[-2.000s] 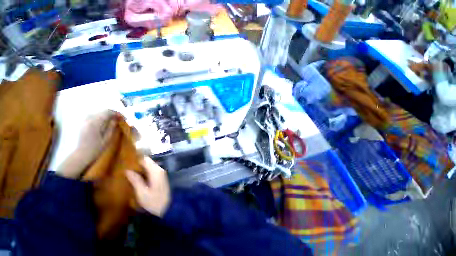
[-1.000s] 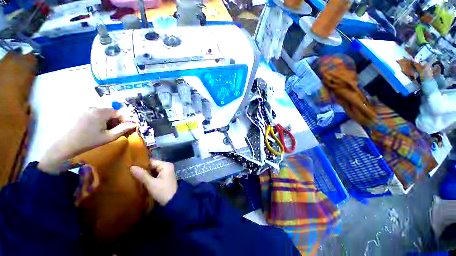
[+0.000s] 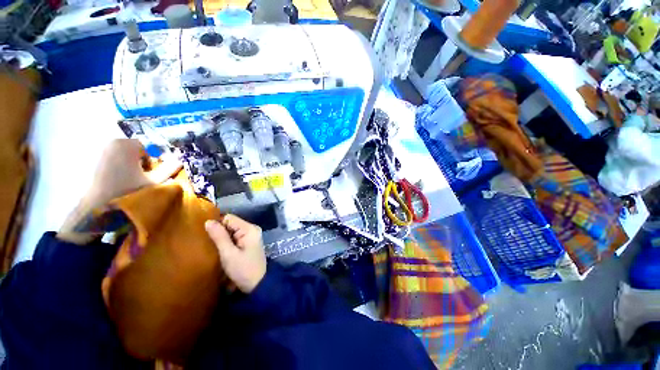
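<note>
A rust-brown garment panel (image 3: 170, 267) hangs from both hands in front of the overlock machine (image 3: 239, 79), with a bit of plaid fabric at its left side. My left hand (image 3: 116, 184) holds the panel's upper edge close to the presser foot and needle area (image 3: 192, 170); its fingertips are partly hidden by the cloth and the bright light. My right hand (image 3: 242, 249) pinches the panel's right edge between thumb and fingers, just left of the ruler-marked table edge.
A panel stack (image 3: 13, 159) lies at the far left. Snips with red and yellow handles (image 3: 405, 202) hang right of the machine. Plaid fabric (image 3: 427, 289) hangs below them. Blue crates (image 3: 517, 231) and a neighbouring worker's sleeve (image 3: 633, 155) are at the right.
The panel has come up to the needle area from lower left. Since a second ago, my left hand has shifted slightly left and up, and the cloth has bunched and rounded between the hands.
</note>
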